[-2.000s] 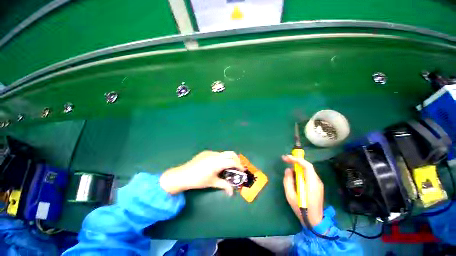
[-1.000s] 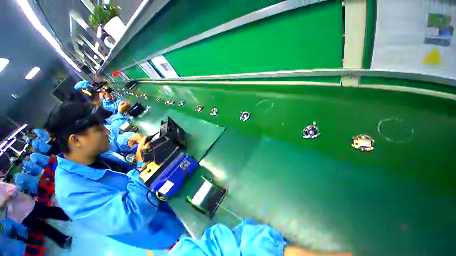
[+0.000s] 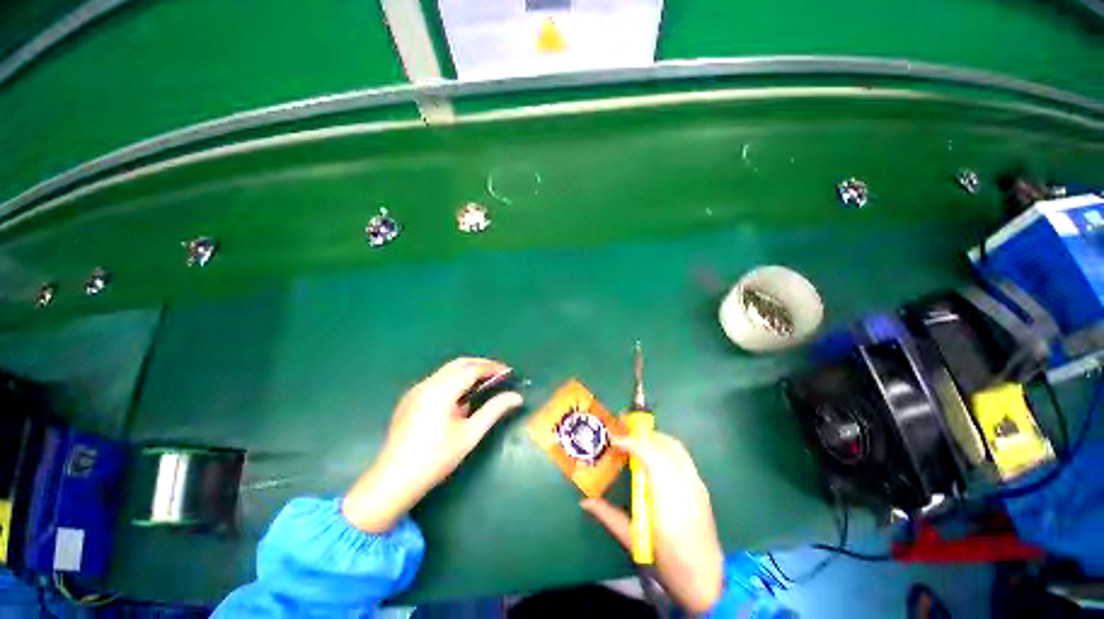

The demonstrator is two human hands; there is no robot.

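Observation:
A silvery-purple ring-shaped part (image 3: 582, 437) sits on the orange fixture (image 3: 591, 480) in front of me. My right hand (image 3: 673, 508) holds the yellow soldering iron (image 3: 643, 490), its metal tip pointing away from me. A finger of this hand reaches the right edge of the part. My left hand (image 3: 424, 433) is left of the fixture, apart from it. A slim dark tool (image 3: 487, 388), perhaps tweezers, shows between its thumb and fingers; most of it is hidden.
Several similar parts, one at centre (image 3: 472, 218), lie spaced along the green belt (image 3: 630, 169). A white pot (image 3: 739, 328) with greyish bits stands right, beyond a black fan (image 3: 829, 423) and a yellow block (image 3: 1012, 432). A solder spool (image 3: 176, 487) and a blue box (image 3: 75, 508) stand left.
My left hand let go of the part, now on the fixture, and moved left. My right hand came left with the iron. The view swung left and back. The belt parts shifted left in view.

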